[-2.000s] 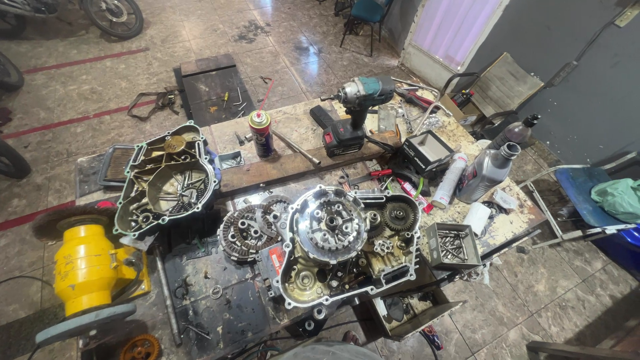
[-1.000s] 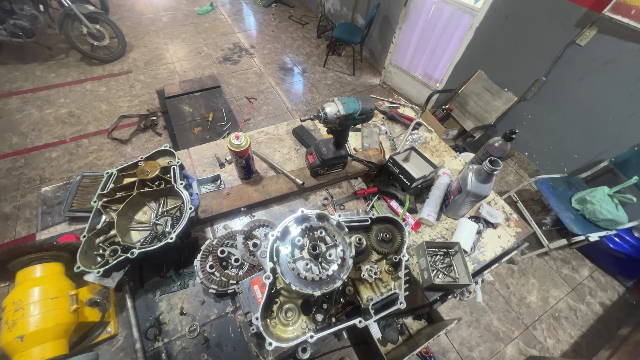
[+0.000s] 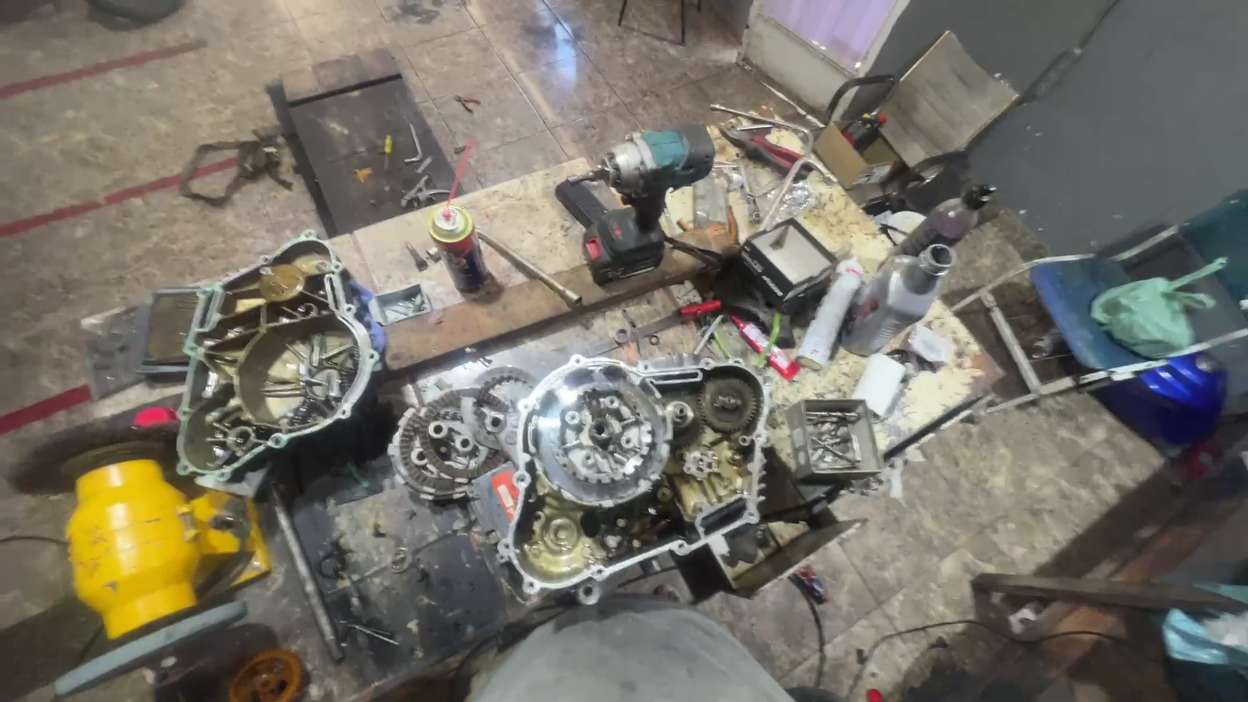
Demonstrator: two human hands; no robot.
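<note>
Neither of my hands shows in the head view. An open engine crankcase half lies at the near edge of the bench, with a round clutch assembly in it and a gear at its upper right. Left of it, clutch plates and gears lie in a loose pile. A crankcase cover holding many bolts rests farther left. Behind them, a cordless impact wrench stands on its battery, and a spray can with a red straw stands upright.
A yellow bench grinder stands at the left. At the right are a metal box of bolts, a black box, a white tube and a grey bottle. An open drawer juts out below. A chair stands beyond.
The view has shifted over the bench. No part on the bench has plainly moved.
</note>
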